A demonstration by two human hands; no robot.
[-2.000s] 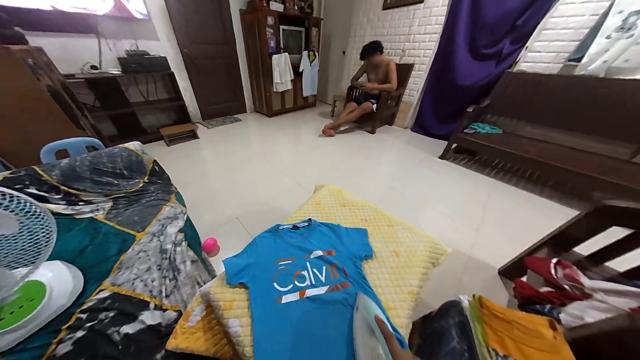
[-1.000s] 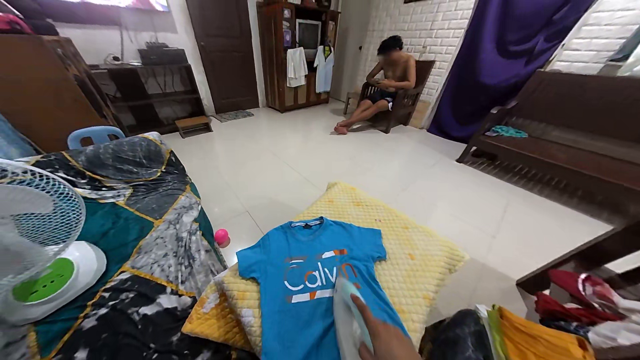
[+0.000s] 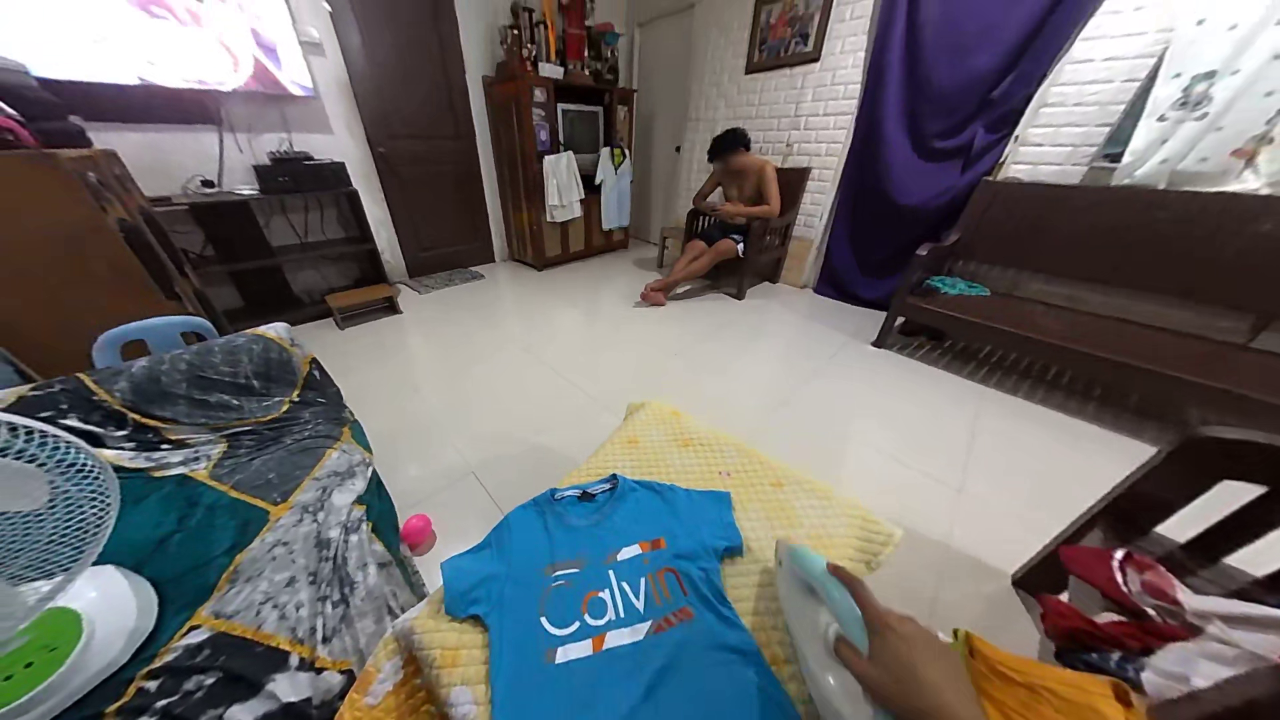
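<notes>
My right hand (image 3: 905, 650) grips the handle of a white and pale green clothes iron (image 3: 820, 620) at the lower right. The iron stands over the yellow quilted cloth (image 3: 700, 455), just right of a blue T-shirt (image 3: 600, 560); whether its soleplate touches the cloth cannot be told. The T-shirt lies spread out with its printed front up and its collar toward the far side. Its lower hem is cut off by the frame's bottom edge. My left hand does not show.
Left are a patterned cover (image 3: 290, 560), an electric fan (image 3: 50, 530) and a pink ball (image 3: 417, 530). Right are folded clothes (image 3: 1040, 680) and a wooden bench (image 3: 1100, 320). A person (image 3: 740, 190) sits in a wooden armchair across the tiled floor.
My right hand has moved the iron off the shirt's printed front to the right, onto or over the yellow cloth. The shirt remains spread out.
</notes>
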